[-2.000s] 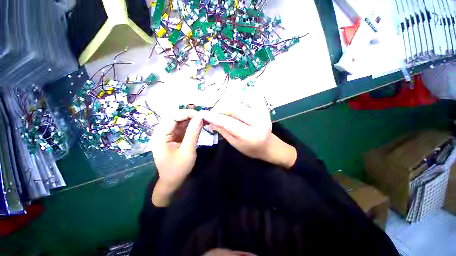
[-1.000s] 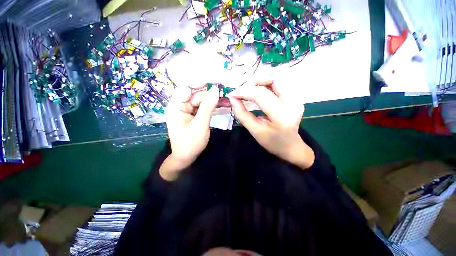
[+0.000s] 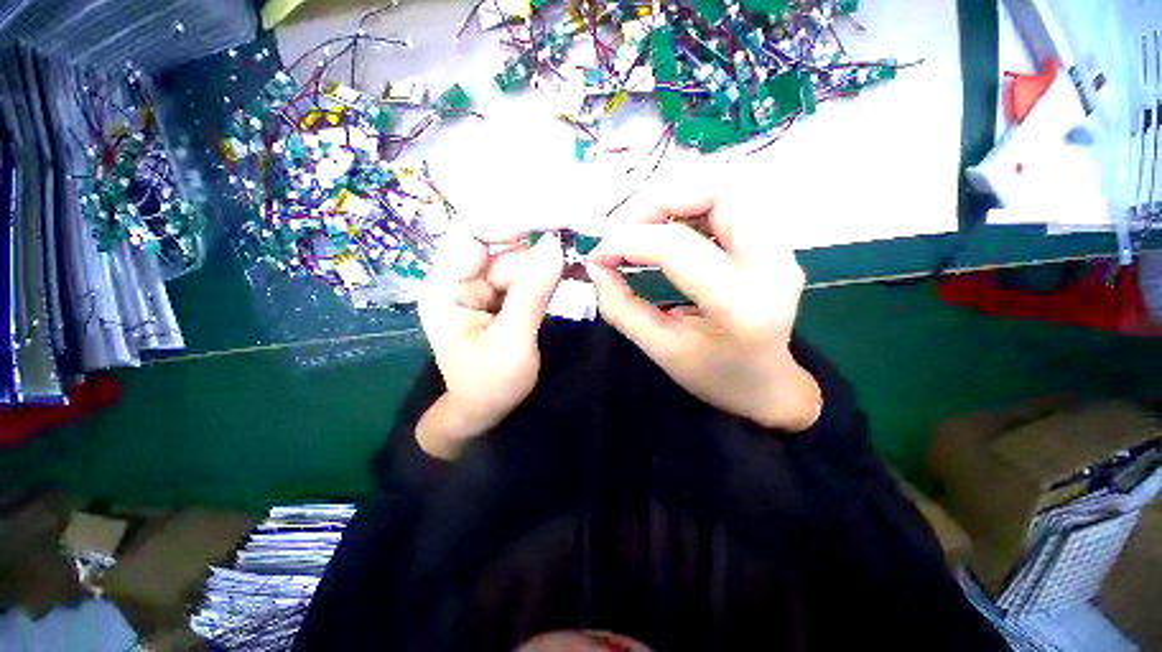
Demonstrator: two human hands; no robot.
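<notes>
My left hand [image 3: 491, 325] and my right hand [image 3: 714, 306] meet over the bench edge, fingertips almost touching. Between them is a small green circuit board [image 3: 582, 242] with a tiny pale part at its lower side. My left thumb and fingers pinch its left end; my right thumb and index finger are at its right side. The fingers hide most of it. A white paper slip [image 3: 573, 299] shows just below the fingertips. A left pile of wired boards [image 3: 334, 178] and a right pile with more bare green [image 3: 714, 77] lie beyond the hands.
A pale sheet [image 3: 867, 191] lies under the piles. A clear plastic bag [image 3: 185, 217] with boards and grey stacked panels [image 3: 115, 293] are at far left. A white and orange-red tool [image 3: 1039, 153] is at right. Cartons [image 3: 1019, 459] and striped stacks [image 3: 274, 573] stand below the bench.
The view has shifted, so the bench sits higher and more floor shows. Both hands stay together at the small board; my right hand's fingers are more spread than at first.
</notes>
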